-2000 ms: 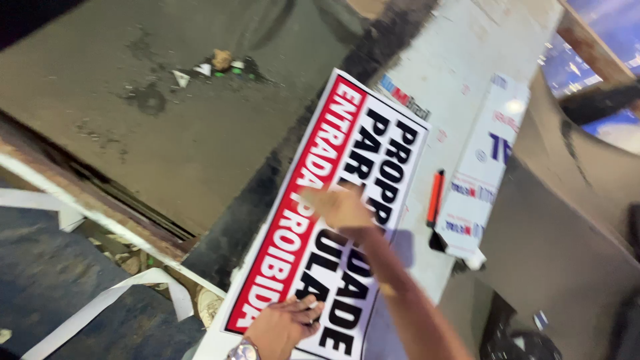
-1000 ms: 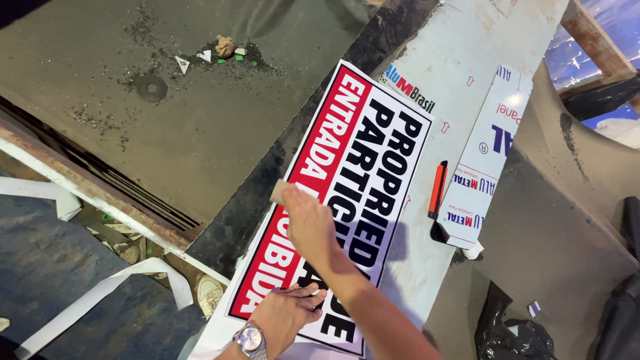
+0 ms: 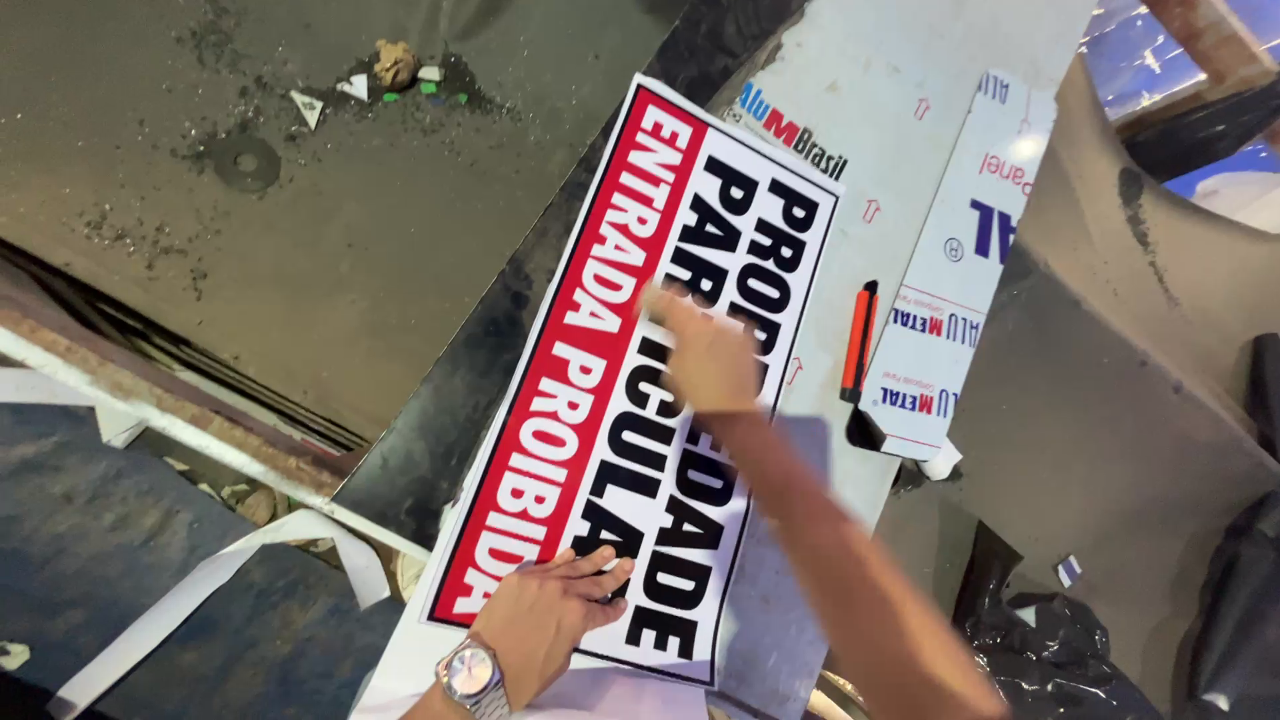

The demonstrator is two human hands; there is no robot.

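A printed sign with red, black and white areas [image 3: 570,400] lies at a slant on a pale composite panel [image 3: 860,120]. My left hand [image 3: 550,610], with a metal wristwatch [image 3: 468,672] and a ring, rests flat on the sign's lower end, fingers apart. Higher up, my right hand [image 3: 710,350] is over the middle of the sign, blurred, its fingers bent and pointing to the upper left. Whether it holds a small block or only presses cannot be told. An orange and black utility knife [image 3: 860,340] lies on the panel, right of the sign.
A film-covered panel offcut [image 3: 950,300] lies right of the knife. Scraps and a crumpled brown lump [image 3: 395,64] are on the dark surface at upper left. White strips [image 3: 200,600] lie at lower left, and black plastic [image 3: 1050,640] at lower right.
My right hand, which held a small tan block on the red band one second ago, is now farther up and right over the black lettering. My left hand stays on the sign's lower end.
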